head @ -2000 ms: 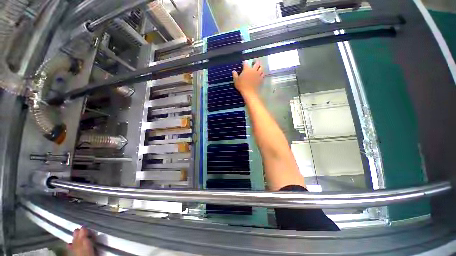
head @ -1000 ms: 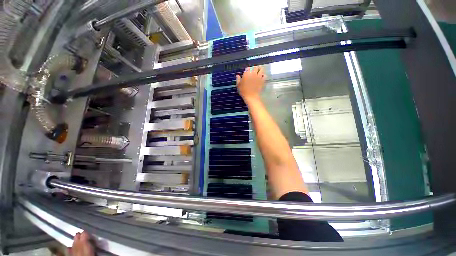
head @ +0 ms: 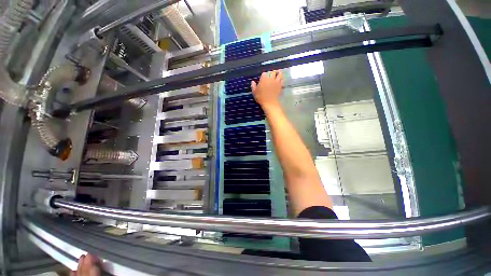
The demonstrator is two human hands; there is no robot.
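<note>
Several dark blue cells with pale lines lie in a row on a pale turquoise strip. My right hand reaches over the strip, at the right edge of the second cell from the far end. Its thumb and fingers are apart and touch or hover at that edge; contact is unclear. I see nothing held in it. My left hand is on the silver frame rail at the bottom left. The picture's edge cuts it off, and its grip is unclear.
A black rod crosses above the far cells. A shiny rod crosses in front, with my right forearm beneath it. Silver bars with tan ends line the strip's left side. Ribbed hoses are at left, a green mat at right.
My right hand has moved slightly along the strip towards me since the earliest frame and stays beside the same cell. My left hand stays on the rail. The view shifts slightly.
</note>
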